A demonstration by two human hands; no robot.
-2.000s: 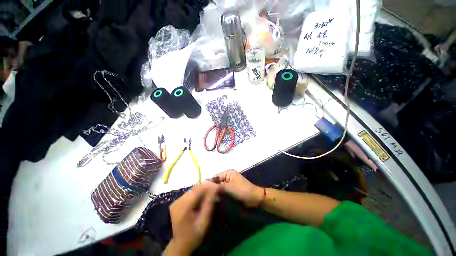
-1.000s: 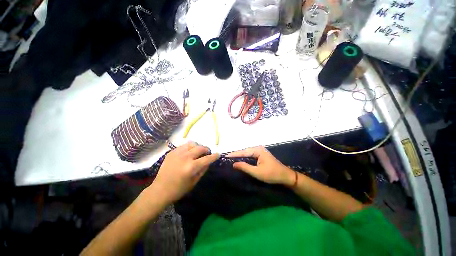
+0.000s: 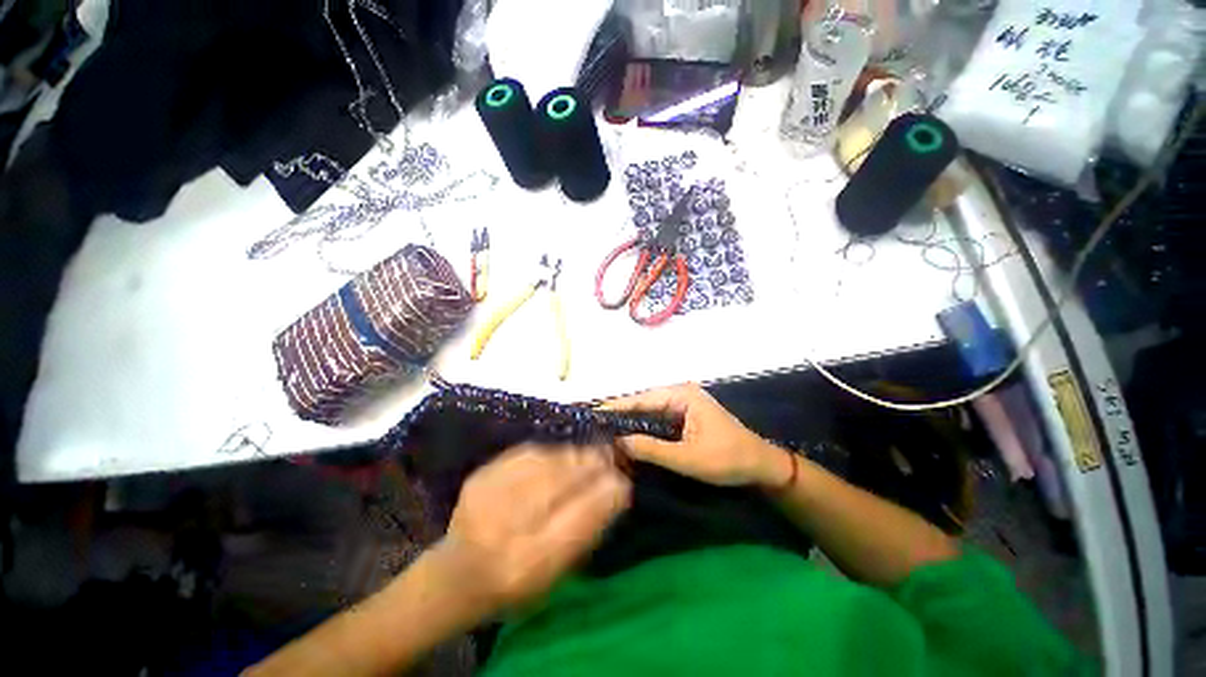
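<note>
A dark glittering beaded trim (image 3: 509, 405) runs along the edge of black fabric at the table's front edge. My right hand (image 3: 694, 435) pinches the trim and fabric, thumb below and fingers above. My left hand (image 3: 542, 513) is blurred, just below the trim, with its fingers curled; whether it holds anything cannot be made out. No needle or thread is visible. The left end of the trim lies by a brown-and-white striped cushion (image 3: 374, 331) with a blue band.
Yellow-handled pliers (image 3: 522, 318), small cutters (image 3: 479, 265) and red-handled scissors (image 3: 647, 274) lie behind the work. Shiny round stones (image 3: 721, 251), black thread cones (image 3: 897, 172), a silver chain tangle (image 3: 370, 199) and a bottle (image 3: 827, 79) stand farther back. A pale cable (image 3: 913, 401) loops at right.
My left hand has moved down off the trim, uncovering it; at first both hands were together. My right hand stays on the edge. The camera view has shifted.
</note>
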